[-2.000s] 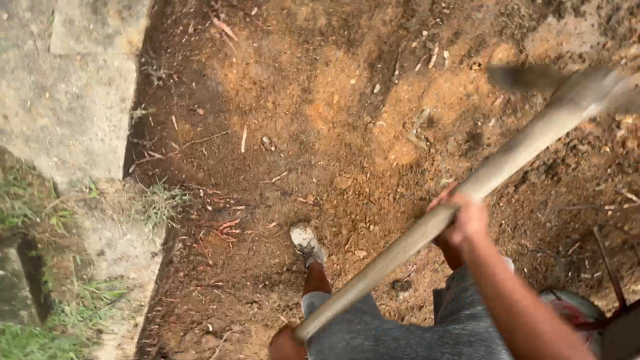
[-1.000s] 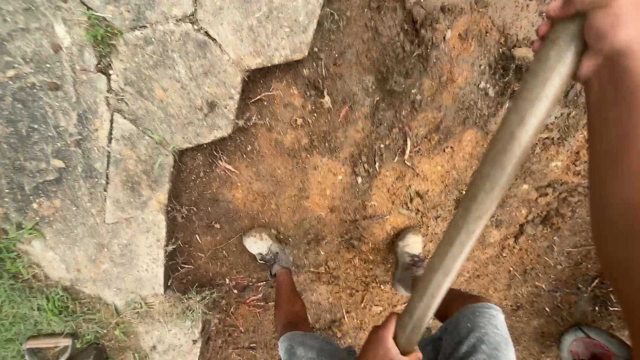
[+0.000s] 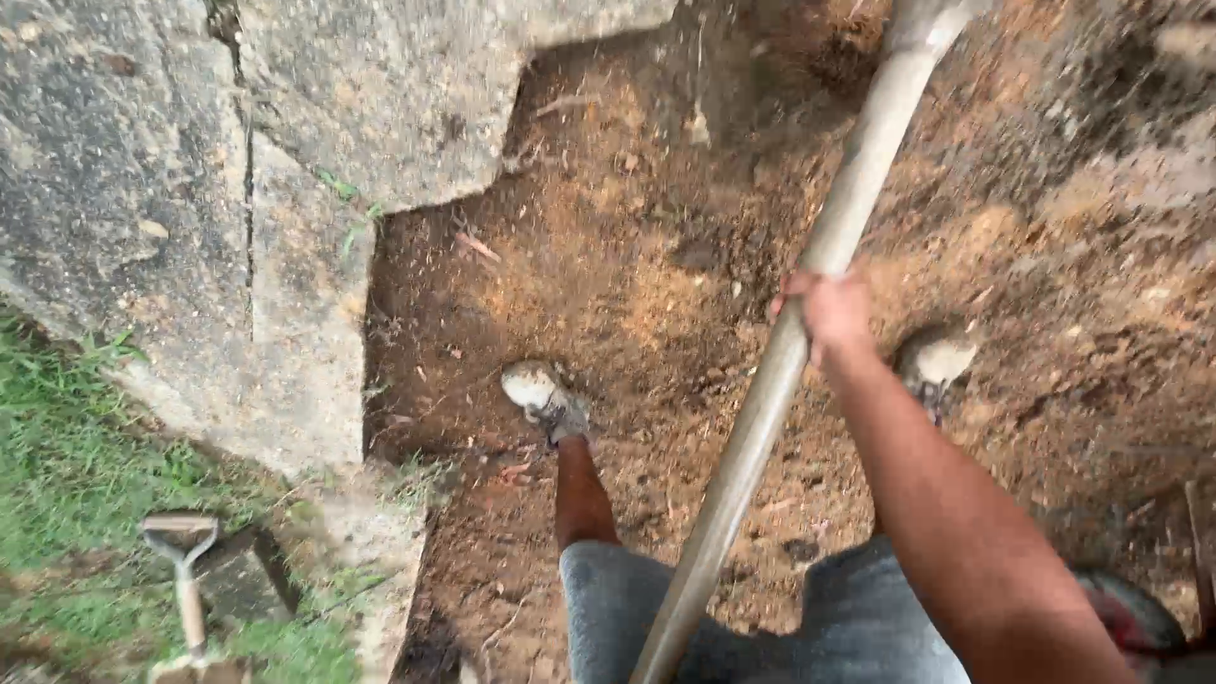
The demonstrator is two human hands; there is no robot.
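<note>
My right hand point(image 3: 828, 309) is closed around the long wooden handle point(image 3: 750, 446) of a pick or mattock, about midway along the part in view. The handle slants from the bottom centre, over my shorts, to the upper right. Its top end point(image 3: 926, 28) meets the frame's upper edge, where the tool's head is cut off. My left hand is out of view, and so is the handle's lower end. Beneath the tool lies bare reddish-brown soil point(image 3: 589, 256), with my two dirty shoes standing on it, the left point(image 3: 537, 389) and the right point(image 3: 939, 359).
Concrete paving slabs point(image 3: 304, 275) with a stepped edge border the soil on the left. A D-handled shovel or spade point(image 3: 192, 603) lies on grass at lower left, beside a concrete block point(image 3: 245, 575). Another round-edged object point(image 3: 1126, 613), partly hidden, is at lower right behind my forearm.
My right hand has come down from the upper right corner to nearer the middle, still around the handle. My left hand, on the handle's lower end before, has left the view.
</note>
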